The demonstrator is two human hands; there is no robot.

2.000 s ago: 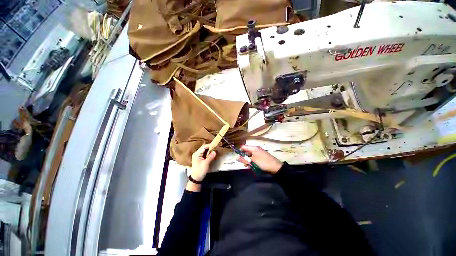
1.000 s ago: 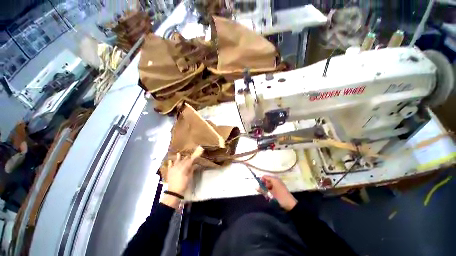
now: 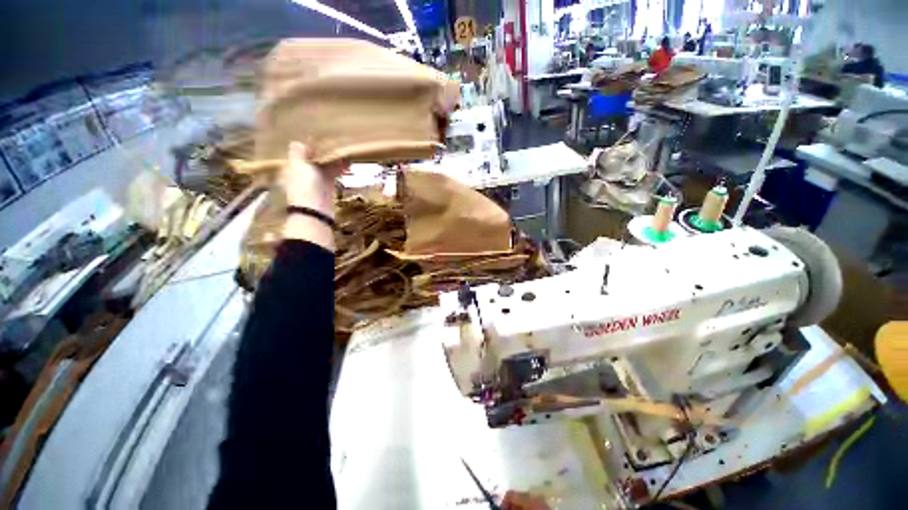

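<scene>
My left hand [image 3: 307, 189] is raised at the end of an outstretched arm and holds a brown bag [image 3: 343, 100] by its lower edge. The bag is blurred, in the air above the brown heap of bags [image 3: 453, 217] behind the machine. My right hand [image 3: 533, 501] shows only as a small blurred part at the bottom edge; its fingers cannot be made out. A dark scissor blade [image 3: 478, 482] points up beside it over the white machine bed. The white sewing machine [image 3: 647, 314] stands to the right, with tan binding tape [image 3: 617, 404] running across its bed.
Thread cones [image 3: 659, 219] stand behind the machine arm, and the handwheel [image 3: 814, 274] is at its right end. A shiny metal-topped bench [image 3: 179, 339] runs along the left. Other machines and seated people are in the background. A yellow-orange disc [image 3: 894, 349] is at the right edge.
My left hand has lifted the bag off the machine bed and moved it up and forward over the heap. My right hand with the scissors has dropped to the bottom edge. The view has tilted up.
</scene>
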